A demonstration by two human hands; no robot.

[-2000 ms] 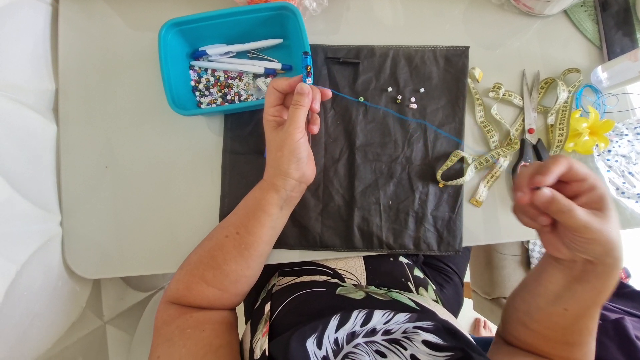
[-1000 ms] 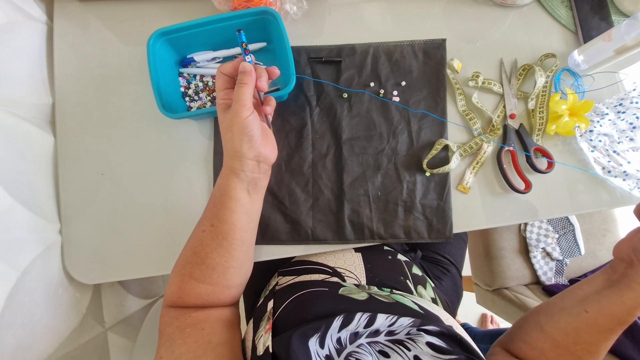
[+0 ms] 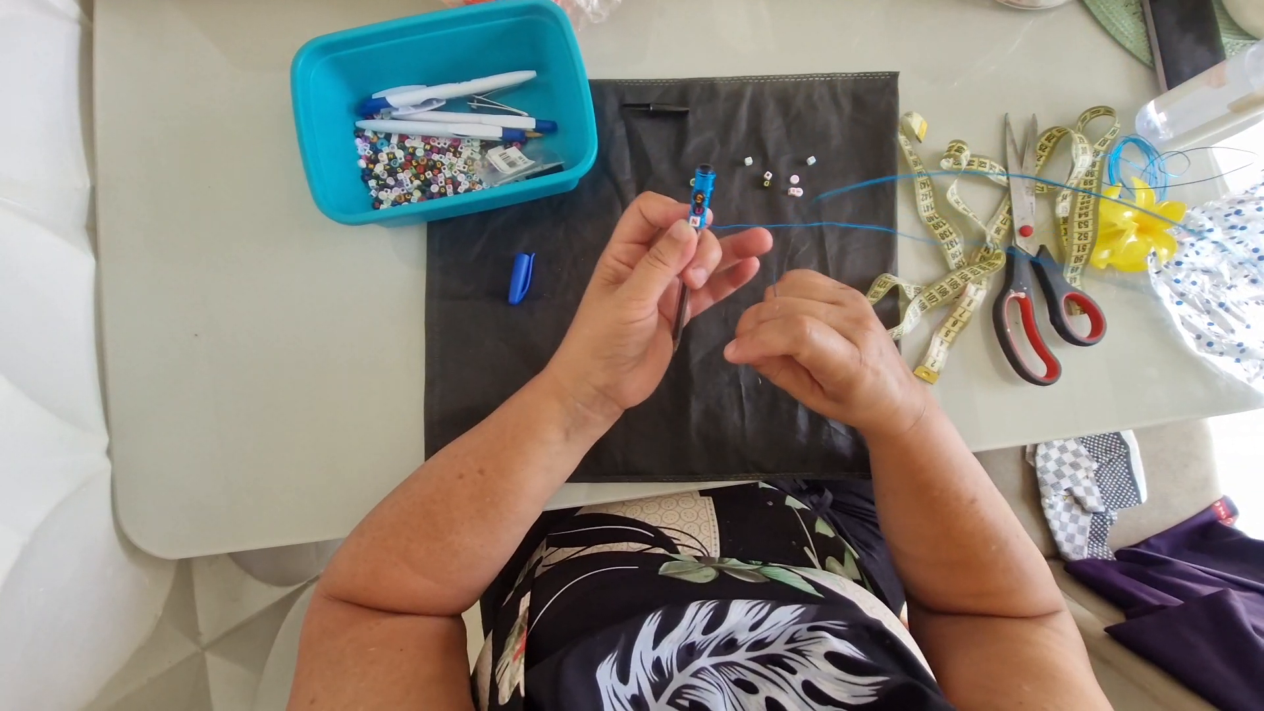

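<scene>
My left hand (image 3: 647,296) pinches a pen (image 3: 681,306) upright, its upper end wrapped in blue cord with small beads (image 3: 697,202) on it. A blue cord (image 3: 820,225) runs from the wrapped end to the right, over the scissors. My right hand (image 3: 829,346) is just right of my left, fingers curled; whether it grips the cord is hidden. Several loose beads (image 3: 794,185) lie on the black cloth (image 3: 770,415) beyond my hands. A blue pen cap (image 3: 520,278) lies on the cloth left of my left hand, a black cap (image 3: 656,108) near its far edge.
A turquoise tub (image 3: 444,205) at the far left holds white and blue pens and many beads. To the right lie scissors (image 3: 1027,232), a yellow tape measure (image 3: 953,326), a yellow flower (image 3: 1136,225), a coil of blue cord (image 3: 1136,163) and a dotted plastic bag (image 3: 1220,286).
My right hand has come back from the right edge to beside my left hand. The blue cord, stretched down to the right a second ago, now runs nearly level and loops back.
</scene>
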